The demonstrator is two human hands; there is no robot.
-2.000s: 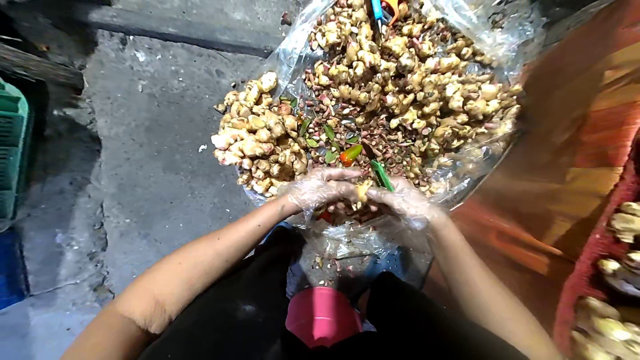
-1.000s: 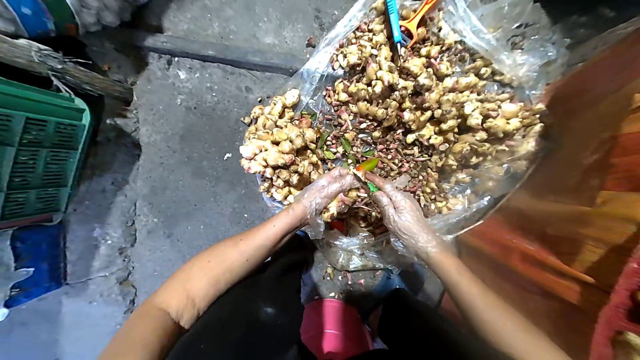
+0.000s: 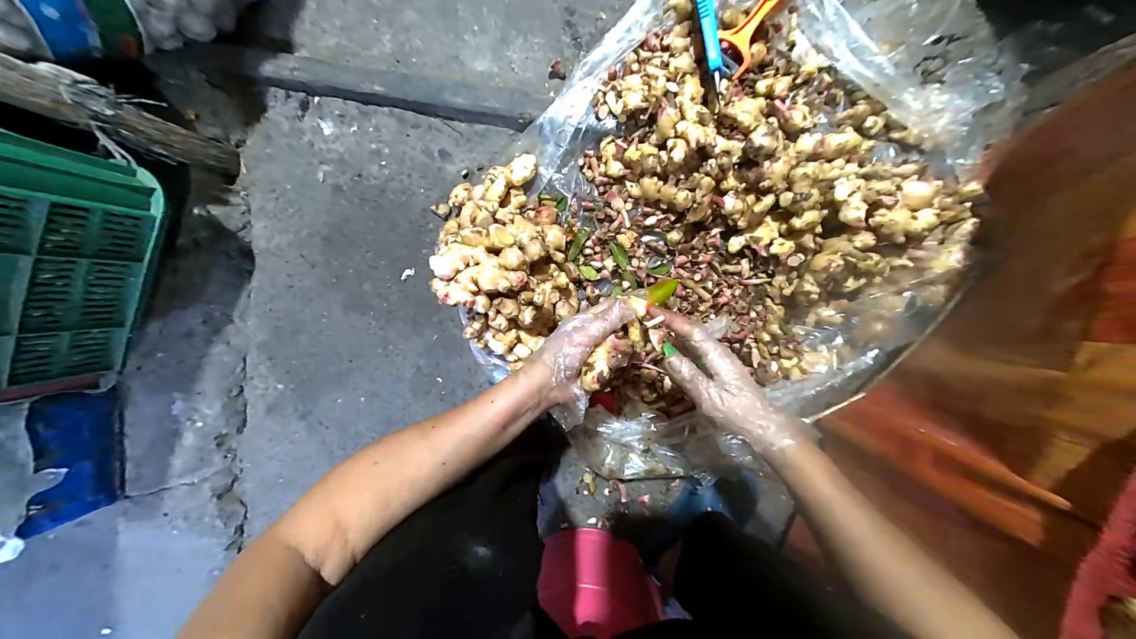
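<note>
My left hand (image 3: 581, 346), in a clear plastic glove, holds a knobby piece of ginger root (image 3: 607, 362) at the near edge of a plastic-lined round container. Facing it, my right hand (image 3: 714, 373), also gloved, has its fingers spread over the scraps; a small green item (image 3: 669, 350) shows by its fingers, and whether it is held is unclear. A yellow-green piece (image 3: 661, 291) shows just beyond the fingertips. Trimmed stubs and scraps (image 3: 701, 257) fill the middle. A pale ginger pile (image 3: 497, 257) sits on the left, a larger ginger pile (image 3: 799, 169) at the back and right.
A blue-handled tool (image 3: 709, 35) and an orange-handled tool (image 3: 750, 34) lie on the back ginger. Clear plastic sheeting (image 3: 914, 53) edges the container. A green plastic crate (image 3: 75, 266) stands at left on concrete ground (image 3: 355, 248). A pink plastic object (image 3: 596, 581) is between my legs.
My hands were close together over the near edge; now my right hand's fingers are spread apart from the ginger in my left. The view has shifted left.
</note>
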